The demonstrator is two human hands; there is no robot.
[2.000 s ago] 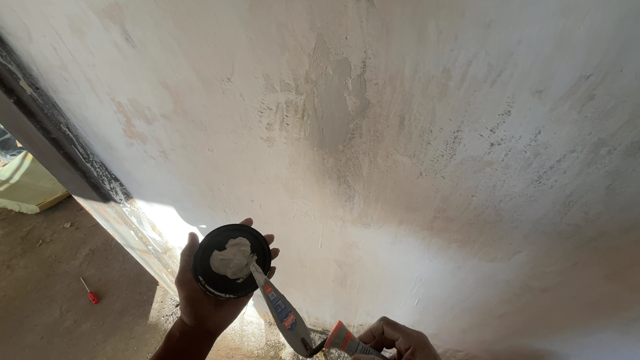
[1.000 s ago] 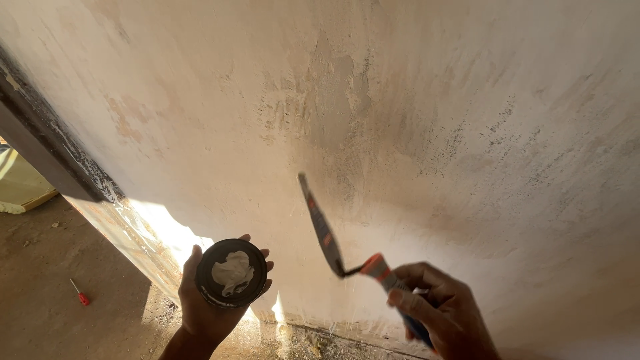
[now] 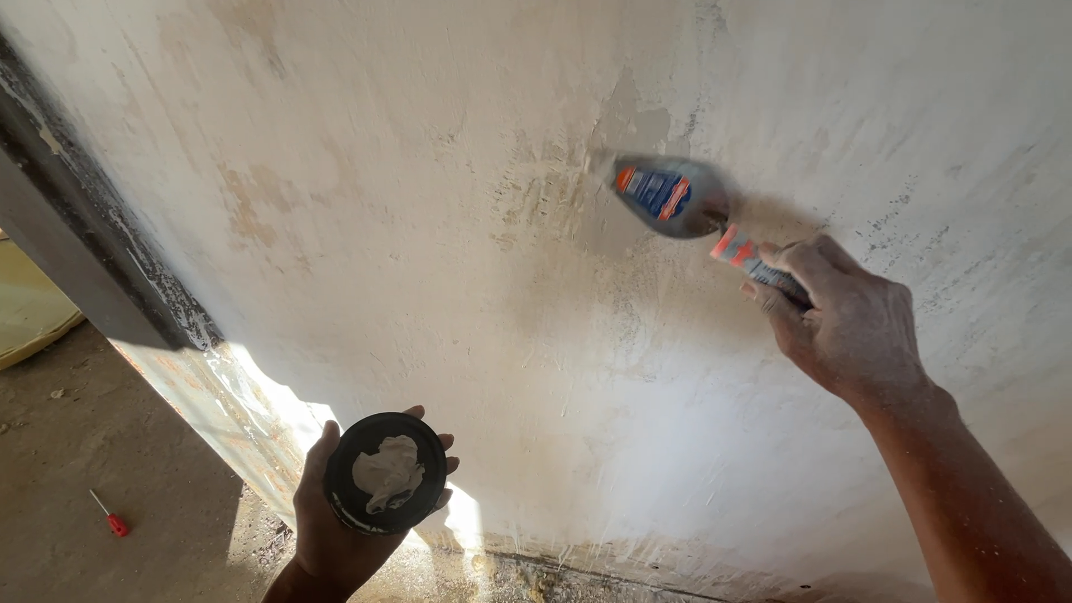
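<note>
My left hand [image 3: 352, 536] holds a round black dish [image 3: 342, 494] from below at the lower left, its fingers around the rim. A lump of pale filler paste [image 3: 389, 473] lies in the dish. In my right hand [image 3: 846, 318] is a small pointed trowel [image 3: 670, 197], gripped by its red and grey handle. The trowel's blade lies against or close to the plastered wall [image 3: 469, 335], beside a darker grey patch [image 3: 632, 126]; blur hides whether it touches. A label with writing is on the blade.
A dark door frame [image 3: 92, 201] borders the wall at the left. On the dusty floor [image 3: 109, 435] lies a red-handled screwdriver [image 3: 113, 521]. A yellowish object [image 3: 33, 301] is partly visible beyond the frame. Rough debris runs along the wall's foot.
The trowel was at the dish two seconds ago. My right hand has lifted it away, up to the grey patch on the wall. My left hand still holds the dish low.
</note>
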